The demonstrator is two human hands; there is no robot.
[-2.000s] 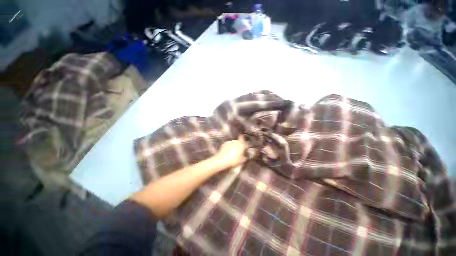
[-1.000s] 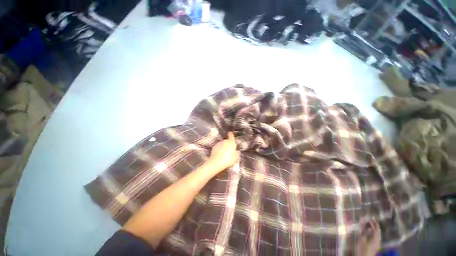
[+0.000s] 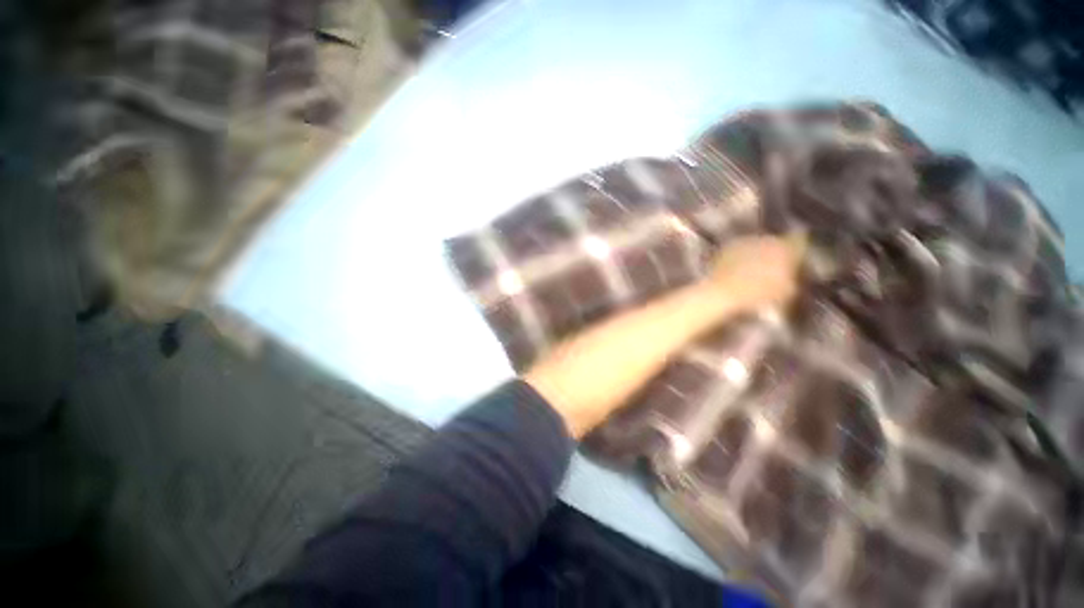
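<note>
The jacket (image 3: 820, 439) lies heaped on the pale blue table with its brown plaid lining outward, and its folds bunch up at the upper right. My left hand (image 3: 761, 276) reaches in from the lower left, bare below a dark sleeve. Its fingers are closed on the bunched plaid cloth of the jacket; the fingertips are blurred and partly hidden by folds. My right hand is not in view.
The white to pale blue table (image 3: 357, 226) has its corner at the left. Another plaid and tan jacket heap (image 3: 190, 131) lies at the upper left beyond the table edge. Dark garments (image 3: 1022, 42) are at the upper right. Grey floor (image 3: 262, 428) shows below left.
The view has swung to the left and down, so the jacket appears further right. My left hand stays on the bunched cloth. The skin-coloured shape at the lower right has left the picture.
</note>
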